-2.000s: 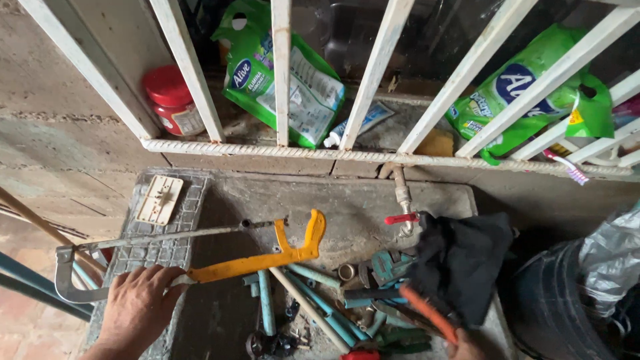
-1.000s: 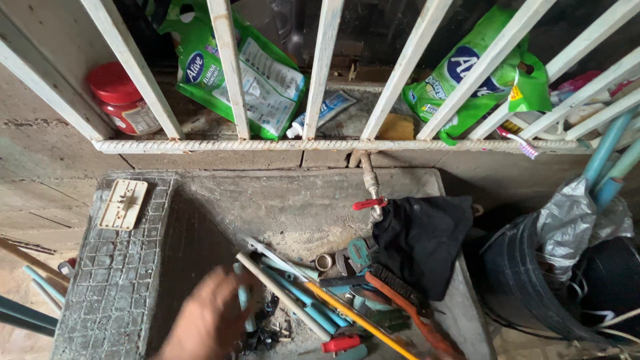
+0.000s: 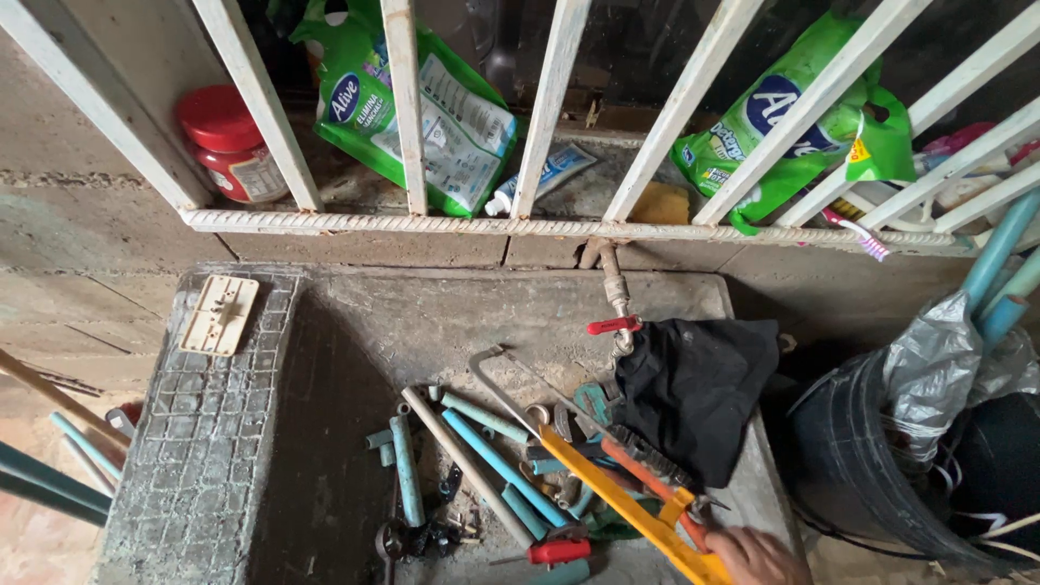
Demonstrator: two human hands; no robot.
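Note:
My right hand (image 3: 751, 559) is at the bottom right edge, its fingers closed at the handle end of a yellow hacksaw (image 3: 605, 487); the frame edge cuts off part of the grip. The saw points up and left over a concrete sink. Close beside my fingers lies an orange-handled brush (image 3: 654, 475) with dark bristles. Under and around the saw are light blue pipe pieces (image 3: 508, 467), a grey pipe (image 3: 467, 467), a red-handled screwdriver (image 3: 558, 551) and assorted fittings. A black cloth (image 3: 699, 390) hangs over the sink's right side. My left hand is out of view.
The sink's ribbed washboard (image 3: 199, 431) holds a cream plastic plate (image 3: 219, 315). A tap with a red handle (image 3: 613, 326) sticks out above the basin. White bars (image 3: 561, 106) stand before a ledge of detergent pouches (image 3: 414, 114). At right is a black bucket (image 3: 861, 463).
My left hand held the hacksaw's frame two seconds ago, then showed empty over the sink, and has now left the view. The saw has moved to the right, to my right hand.

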